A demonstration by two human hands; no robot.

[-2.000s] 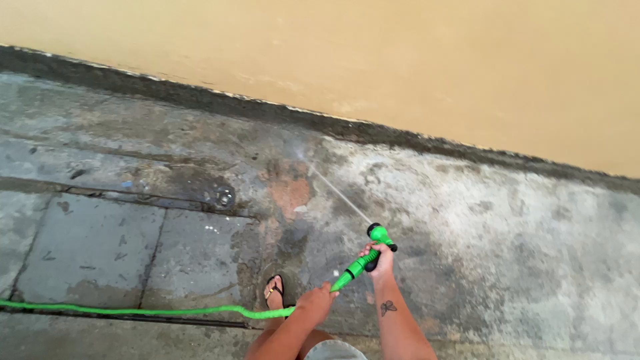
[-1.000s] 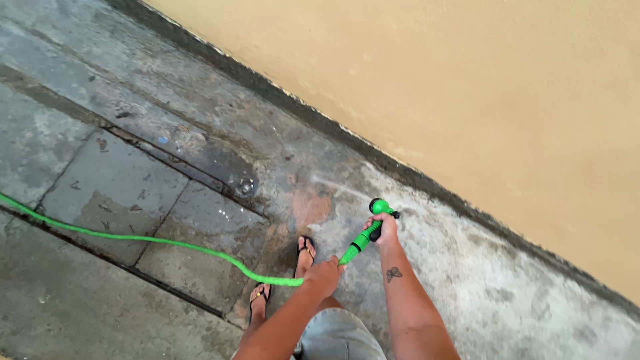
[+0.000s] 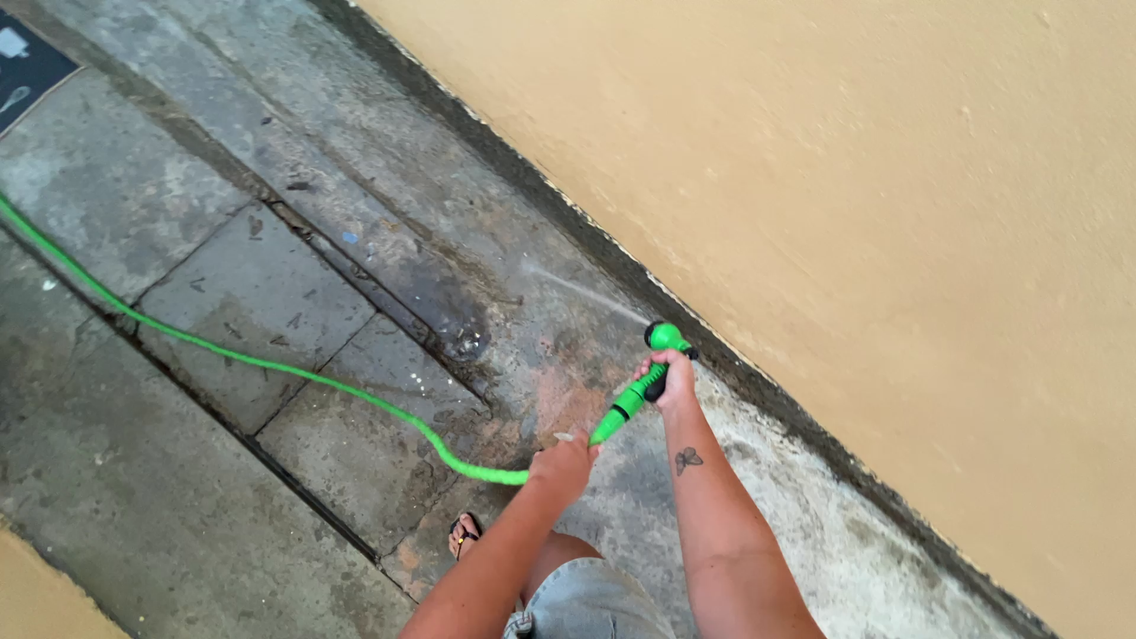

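Note:
My right hand (image 3: 676, 380) grips the handle of a green and black hose spray nozzle (image 3: 666, 336), which points up and left. A thin jet of water (image 3: 590, 295) leaves its head and reaches the wet concrete floor (image 3: 497, 266) near the wall's base. Lower down, my left hand (image 3: 564, 466) is closed around the green garden hose (image 3: 337, 384) just behind the nozzle's connector. From there the hose runs in a loose curve over the floor slabs to the left edge.
A beige wall (image 3: 843, 222) with a dark, rough base strip runs diagonally down the right. Long grooves cross the floor, with bits of debris (image 3: 300, 186) beside them. A dark mat (image 3: 27, 67) lies at top left. My foot in a flip-flop (image 3: 464, 535) stands below the hose.
The view has turned, so the wall now slopes more steeply and a dark mat has come in at top left. Both hands keep their hold, and water still sprays.

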